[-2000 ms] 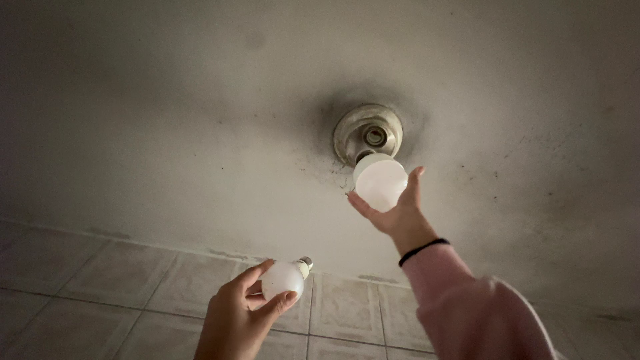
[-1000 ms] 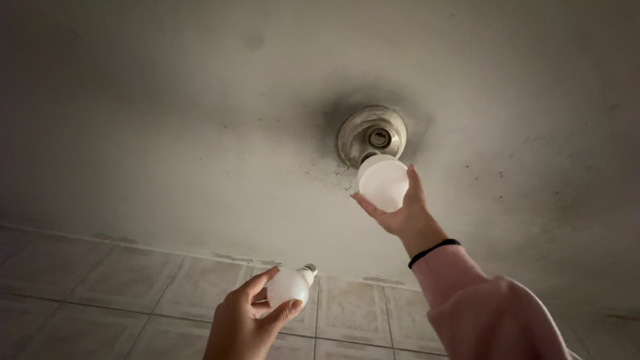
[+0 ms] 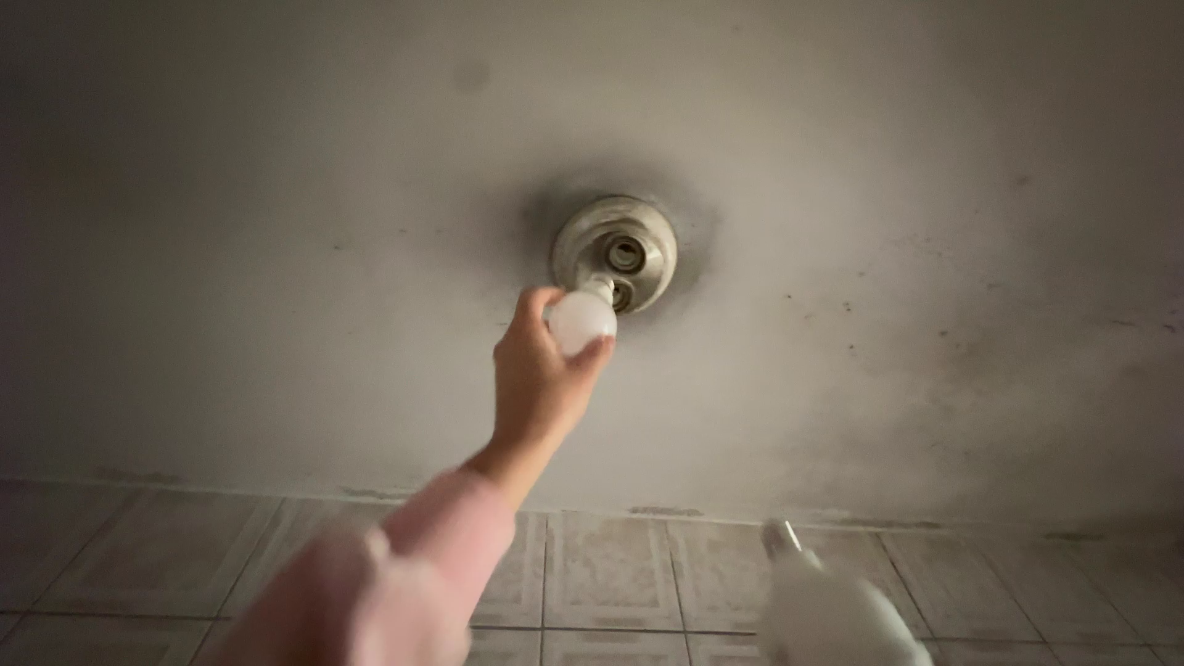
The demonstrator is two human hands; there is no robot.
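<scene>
My left hand (image 3: 541, 370), in a pink sleeve, reaches up and grips a small white light bulb (image 3: 581, 324) between thumb and fingers. The bulb's base is at the lower socket of a round ceiling lamp holder (image 3: 573, 240); whether it touches the socket cannot be told. The holder's upper socket (image 3: 625, 252) is bare. A larger white bulb (image 3: 823, 601) with a metal base shows blurred at the lower right. My right hand is out of view, so what holds that bulb is hidden.
The stained ceiling (image 3: 416, 185) surrounds the holder, with dark marks close about it. Below runs a wall of patterned tiles (image 3: 610, 573).
My left hand has risen to the holder with the small bulb. The larger bulb has come away from beside the holder to the lower right, and my right hand has left the view.
</scene>
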